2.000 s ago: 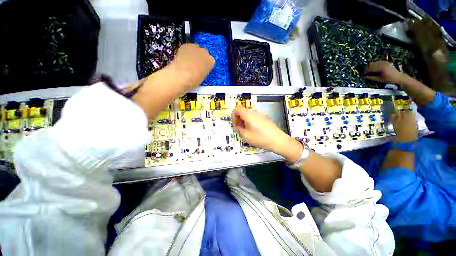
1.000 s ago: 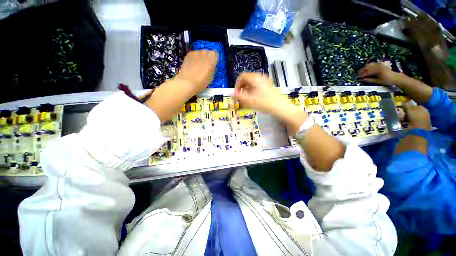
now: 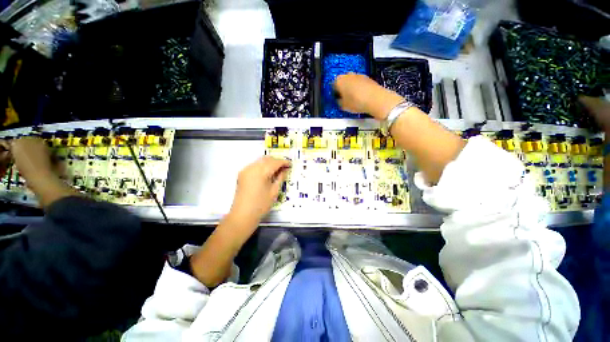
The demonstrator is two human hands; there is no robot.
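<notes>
A cream circuit board panel [image 3: 328, 180] with yellow and black blocks along its far edge lies on the metal rail in front of me. My left hand [image 3: 257, 188] is over the panel's left end, thumb and fingertips close together; a held part cannot be made out. My right hand [image 3: 361, 95], with a shiny band at the wrist, reaches over the rail into the middle bin of blue components [image 3: 344, 65]. Its fingertips are down among the blue pieces, and what they hold is hidden.
A bin of silvery-dark components [image 3: 289, 80] stands left of the blue one, a bin of dark components [image 3: 403, 83] right. Behind lies a blue bag [image 3: 435, 30]. More panels [image 3: 124, 167] lie on the rail both sides. A neighbour's dark sleeve [image 3: 80, 260] is at left, another's hand at right.
My left hand has moved from the bins down to the panel. My right hand has moved from the panel to the blue bin. The view has swung left, bringing in the dark-sleeved neighbour.
</notes>
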